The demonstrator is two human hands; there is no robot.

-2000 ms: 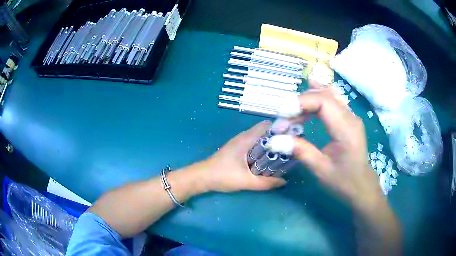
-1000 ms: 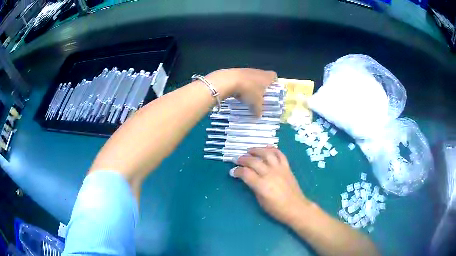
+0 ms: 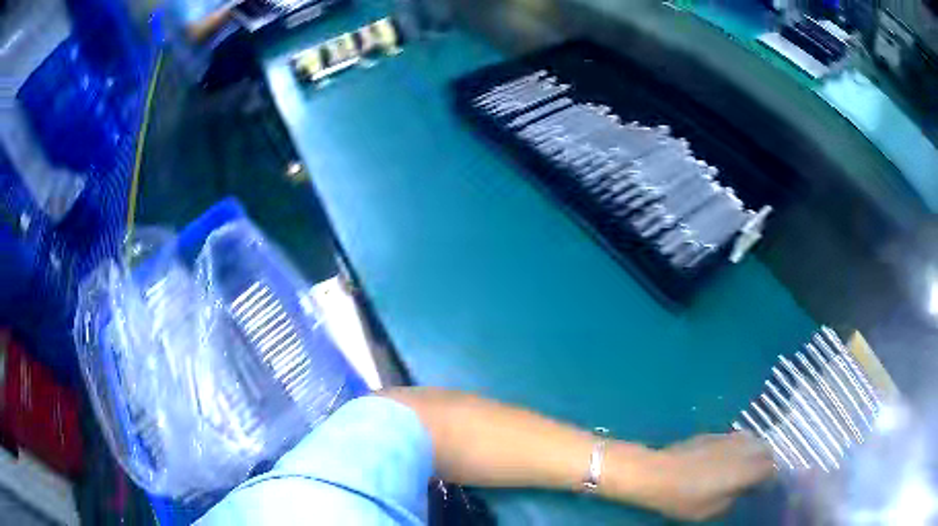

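A row of silver tube-and-rod assemblies [image 3: 818, 406] lies side by side at the lower right, with thin stems toward my left hand. My left hand [image 3: 715, 475], with a bracelet at the wrist, is at the stem ends of the row. It is blurred, and its fingertips are hard to see, so I cannot tell whether it holds anything. My right hand is not in view. The black left tray [image 3: 658, 98] holds many assemblies [image 3: 617, 164] and has a pale label [image 3: 751, 234] at its right end.
A yellow sheet [image 3: 867, 362] lies beyond the row. At the left, the blue crate [image 3: 211, 221] holds crinkled clear bags [image 3: 175, 349] and rows of tubes [image 3: 273, 334]. A red box [image 3: 41, 401] stands at the far left. Another person's hand [image 3: 209, 25] shows at the top left.
The view has swung left, bringing the crate into sight and moving the row to the lower right. My right hand has left the picture. My left hand has moved to the stem ends.
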